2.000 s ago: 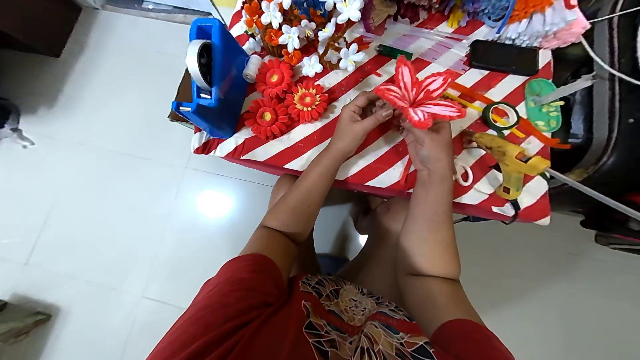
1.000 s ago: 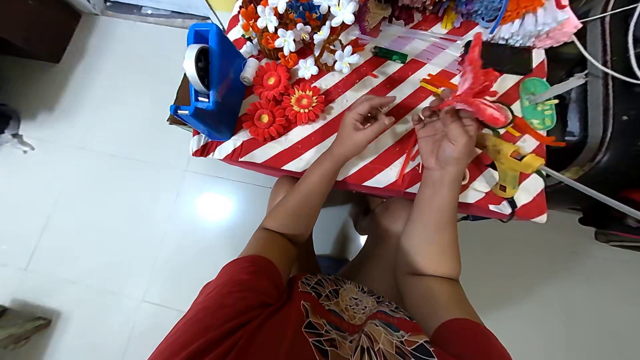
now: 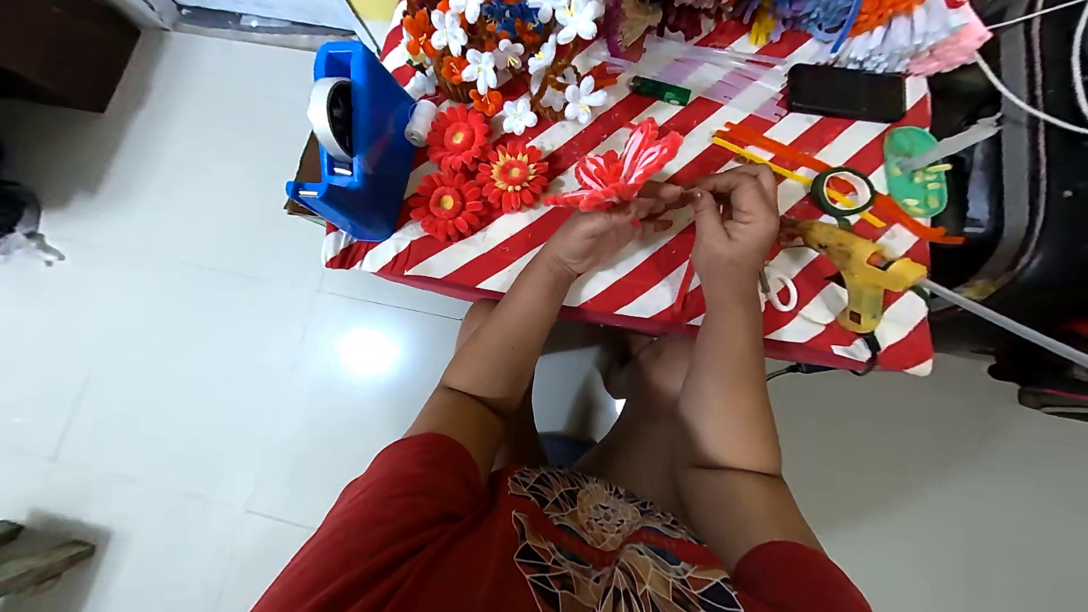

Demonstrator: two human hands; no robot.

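A red and white fuzzy flower (image 3: 625,168) with long pointed petals is held in my left hand (image 3: 599,234), tilted over the striped table covering. My right hand (image 3: 733,217) is pinched close beside it, its fingertips meeting those of my left hand at the flower's underside; what lies between them is too small to tell. Near my right wrist lie a yellow glue gun (image 3: 863,268) and white-handled scissors (image 3: 779,291). A roll of green tape (image 3: 843,191) rests on orange and yellow pipe cleaners (image 3: 786,155).
A blue tape dispenser (image 3: 365,144) stands at the left, next to several red flowers (image 3: 448,206). White and orange flowers (image 3: 480,70) fill the back. A black phone (image 3: 846,93), a green tray (image 3: 916,170) and bundled pipe cleaners (image 3: 901,38) are at the right.
The flower has moved from my right hand to my left and is now further left. My hands, apart a second ago, have come together.
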